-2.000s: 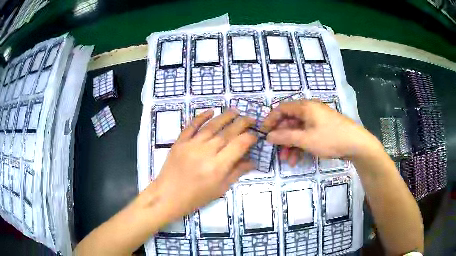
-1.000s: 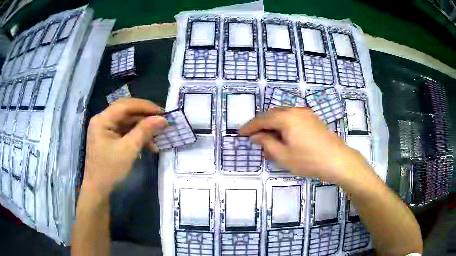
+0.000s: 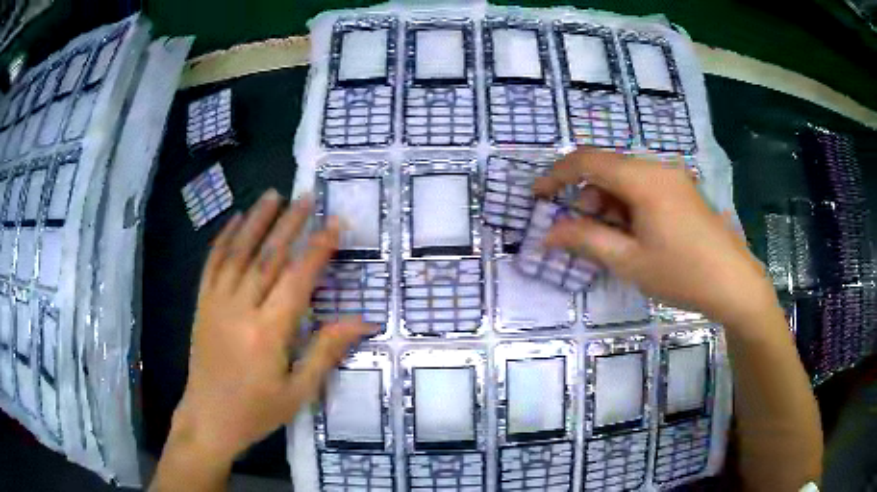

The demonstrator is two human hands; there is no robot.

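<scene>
A white tray (image 3: 306, 125) holds front housings in rows of five. The top and bottom rows show keypads seated below the screen windows. In the middle row, a keypad (image 3: 442, 296) sits in the second housing and another (image 3: 352, 294) in the first, partly under my left hand (image 3: 279, 288). My left hand is spread, fingers apart, with nothing visible in it. My right hand (image 3: 635, 226) pinches a loose keypad (image 3: 556, 252), tilted over the third housing, whose lower half (image 3: 534, 306) shows white. Another loose keypad (image 3: 507, 192) lies over that housing's window. My right hand hides part of the fourth and fifth housings.
A small keypad heap (image 3: 210, 117) and a single keypad (image 3: 207, 195) lie on the dark bench (image 3: 178, 259). Stacked housing trays (image 3: 106, 240) stand at the left. Purple keypad stacks (image 3: 841, 240) are at the right. A green conveyor (image 3: 240, 27) runs behind.
My left hand has let go of its keypad; a keypad now sits in the middle row's first housing. My right hand has moved right and taken hold of a loose keypad.
</scene>
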